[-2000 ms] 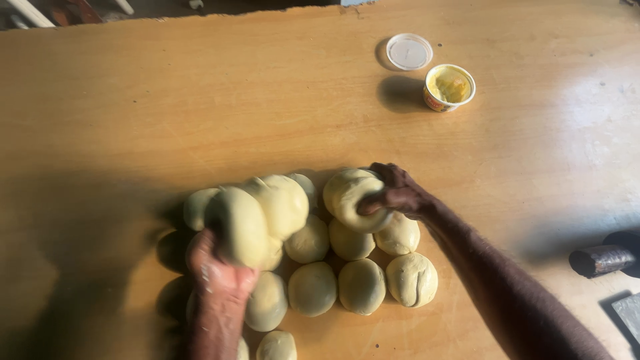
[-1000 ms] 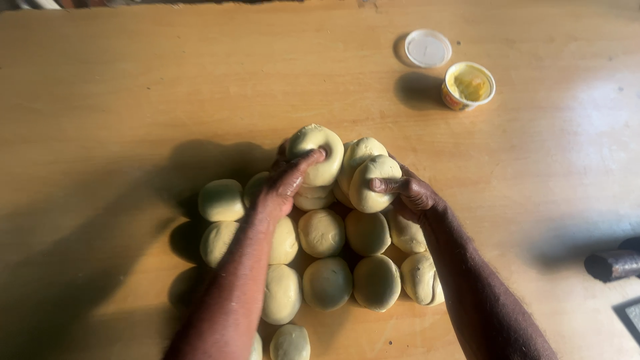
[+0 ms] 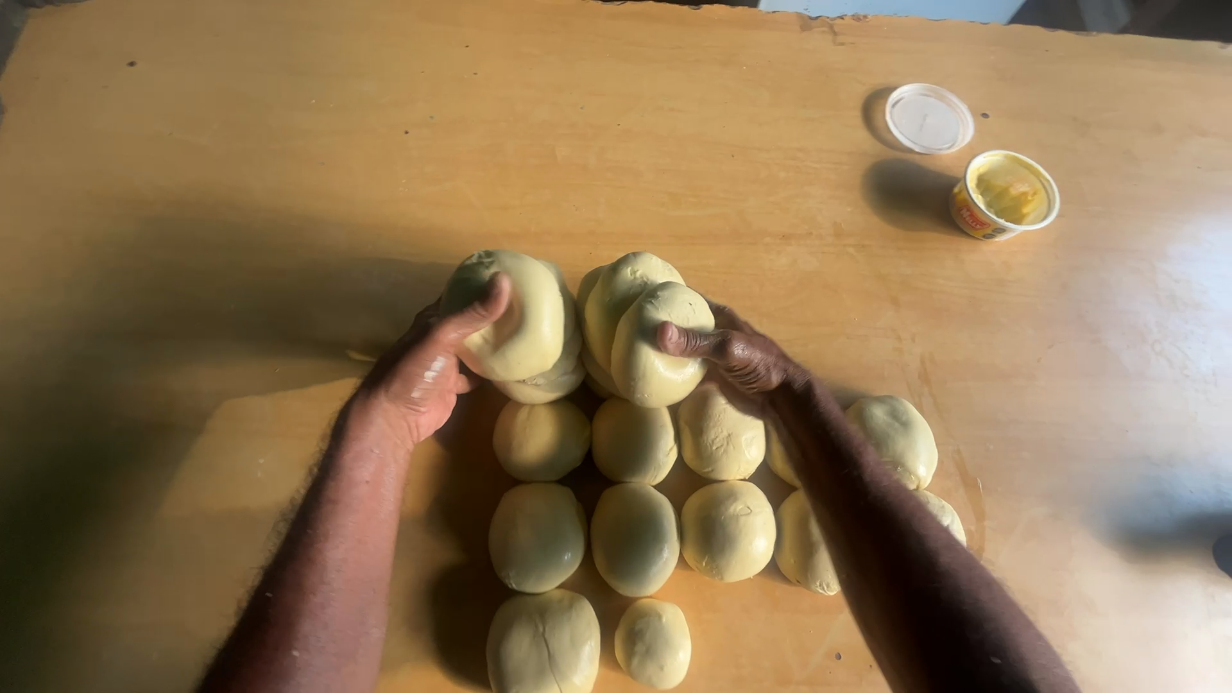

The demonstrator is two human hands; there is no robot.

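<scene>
My left hand (image 3: 433,361) grips a stack of pale dough balls (image 3: 534,322), its thumb pressed into the nearest one. In my right hand (image 3: 727,351) are more dough balls (image 3: 664,356), gripped one against another, with the thumb across the front one. The two held groups are side by side, above the far edge of the dough balls on the table. Those lie in rough rows; one smooth ball (image 3: 536,537) sits at the left, a creased one (image 3: 544,643) nearest me, and a smaller one (image 3: 653,643) beside it. My right forearm hides part of the rows.
The wooden table (image 3: 289,173) spreads under everything. At the far right stands an open plastic tub (image 3: 1004,195) with yellow spread inside, and its clear round lid (image 3: 930,118) lies just behind it. A dark object (image 3: 1222,553) shows at the right edge.
Two seconds ago my hands were farther apart over the dough; now they hold their dough balls close together at the far side of the rows. The view has shifted.
</scene>
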